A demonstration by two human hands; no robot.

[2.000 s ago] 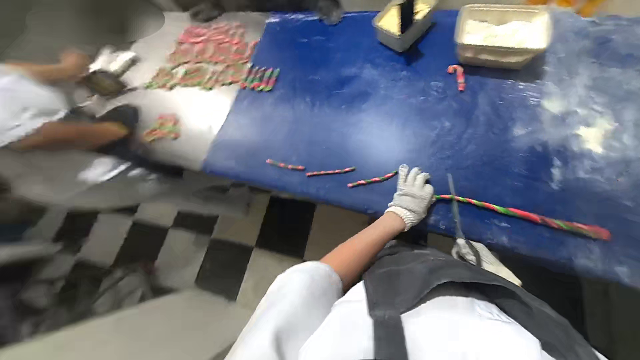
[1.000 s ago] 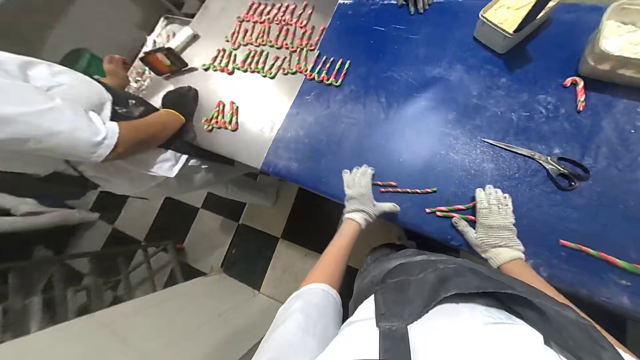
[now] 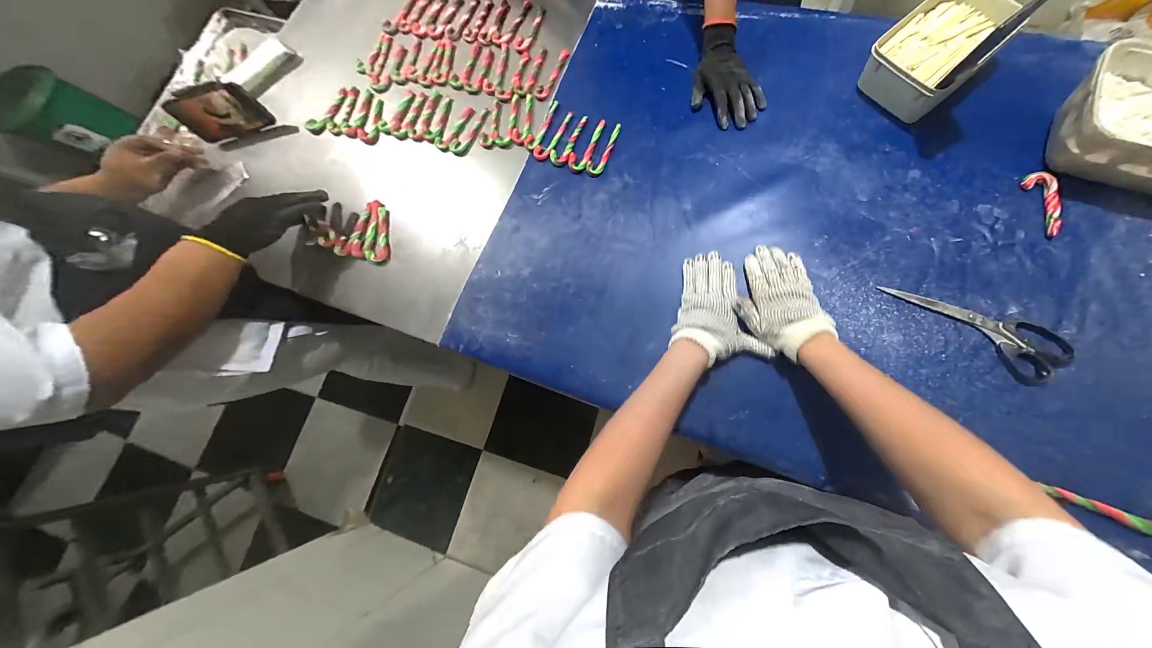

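Observation:
My left hand (image 3: 711, 308) and my right hand (image 3: 783, 301), both in white knitted gloves, lie palms down side by side on the blue tabletop (image 3: 612, 270), touching near the thumbs. What is under the palms is hidden; no candy pieces show around them. Right of my right hand lie scissors (image 3: 990, 328), their blades together. A red, white and green candy cane (image 3: 1048, 202) rests farther up at the right. Part of a striped candy rope (image 3: 1098, 508) shows at the lower right edge, beyond my right forearm. Rows of candy canes (image 3: 450, 72) lie at the upper left.
A co-worker's black-gloved hand (image 3: 261, 220) is beside a small group of canes (image 3: 369, 232) on the metal table (image 3: 432, 207). Another person's black-gloved hand (image 3: 728, 85) rests at the far edge. A grey tub of pale sticks (image 3: 909, 85) and a tub of white powder (image 3: 1071, 135) stand at upper right.
A second ago my hands were apart with short striped pieces beside them; now they are side by side and those pieces are out of sight. The scissors, near my right hand two seconds ago, lie on the table.

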